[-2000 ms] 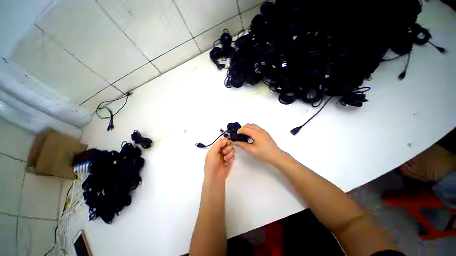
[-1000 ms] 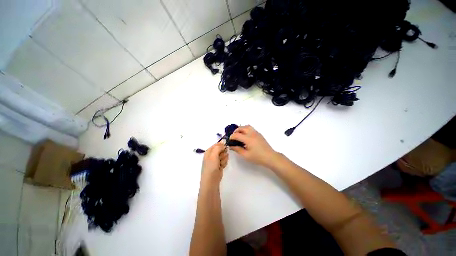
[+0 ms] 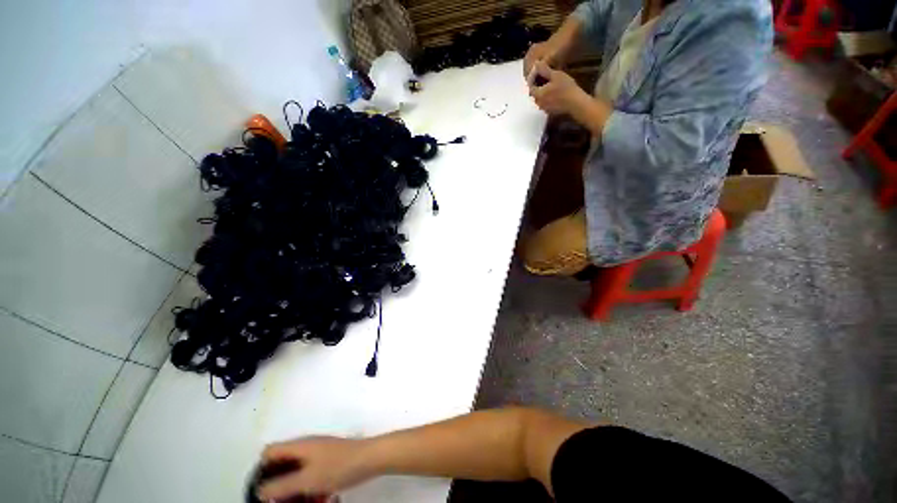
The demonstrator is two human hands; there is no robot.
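Note:
My right hand (image 3: 317,467) is at the bottom left, blurred, its fingers curled on a dark bundle (image 3: 262,478), seemingly a coiled black cable. Most of the bundle is hidden by the fingers or cut off by the bottom edge. My left hand is out of the picture. A large heap of coiled black cables (image 3: 305,221) lies on the white tabletop (image 3: 462,295) beyond my hand, along the wall. One cable end with a plug (image 3: 371,367) sticks out from the heap's near side.
A coworker (image 3: 654,118) sits on a red stool (image 3: 659,280) at the table's right side, both hands on a small thing. A thin dark strand (image 3: 490,108) lies near them. A bottle (image 3: 346,79) and an orange thing (image 3: 264,128) are by the wall. An open cardboard box (image 3: 762,172) is on the floor.
The view has swung to the right, bringing the coworker and the whole large heap into view. My left hand, the small heap and the brown box by the wall have left the picture.

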